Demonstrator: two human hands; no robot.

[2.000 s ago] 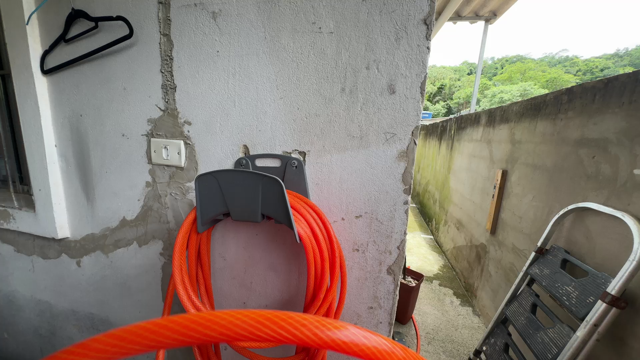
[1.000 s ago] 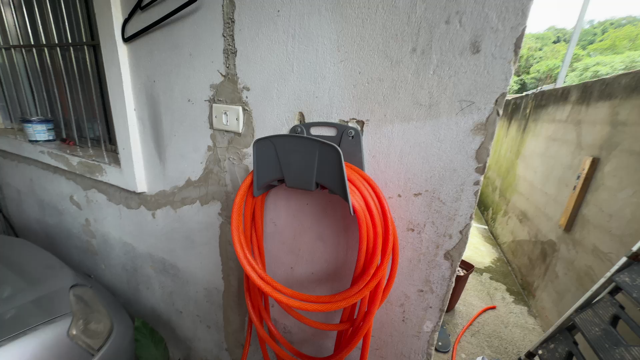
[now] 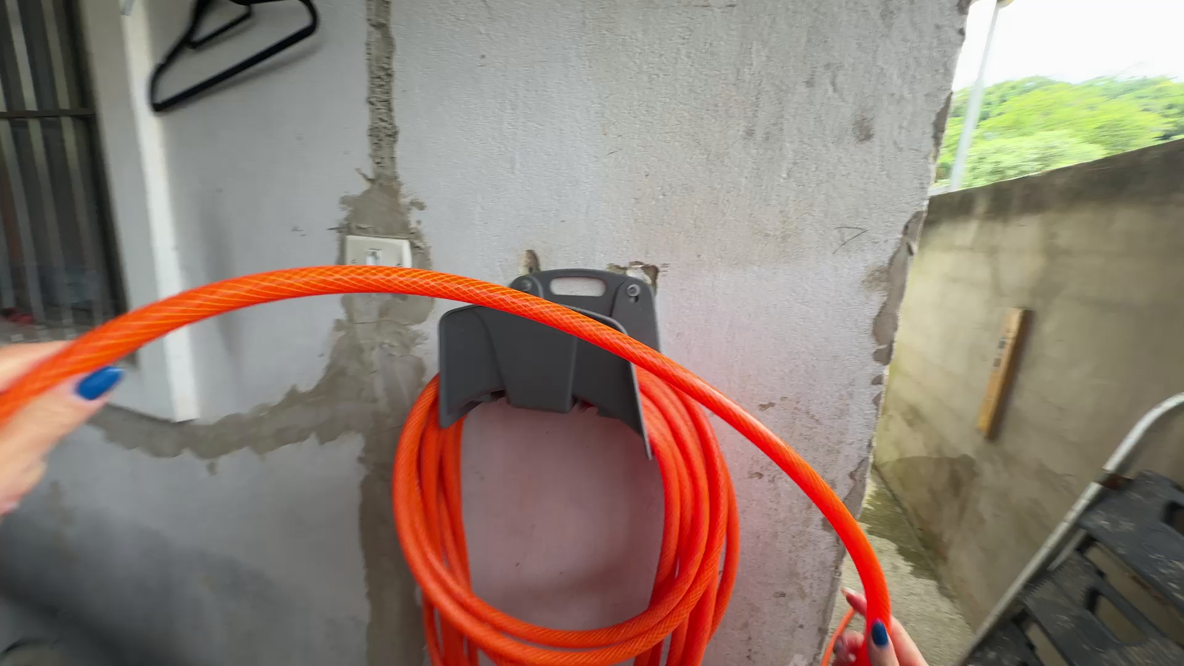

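An orange braided garden hose (image 3: 444, 282) arches across the view between my hands. At the left edge my left hand (image 3: 42, 416) grips one end of the arch, its thumb with a blue nail against the hose. Low on the right, my right hand (image 3: 879, 643) pinches the other side; part of it is cut off by the frame. Behind the arch, a grey plastic hose holder (image 3: 536, 356) is fixed to the wall, and several coils of the same hose (image 3: 708, 518) hang from it. The raised length passes in front of the holder's top.
A black clothes hanger (image 3: 240, 65) hangs at upper left near a barred window (image 3: 46, 185). A light switch (image 3: 377, 251) is on the patched wall. On the right are a folding stepladder (image 3: 1091, 573) and a concrete boundary wall (image 3: 1073, 240) with a wooden piece (image 3: 1002, 370) on it.
Both hands have come into view, holding up a length of hose that was not in view one second ago. The coils still hang on the holder.
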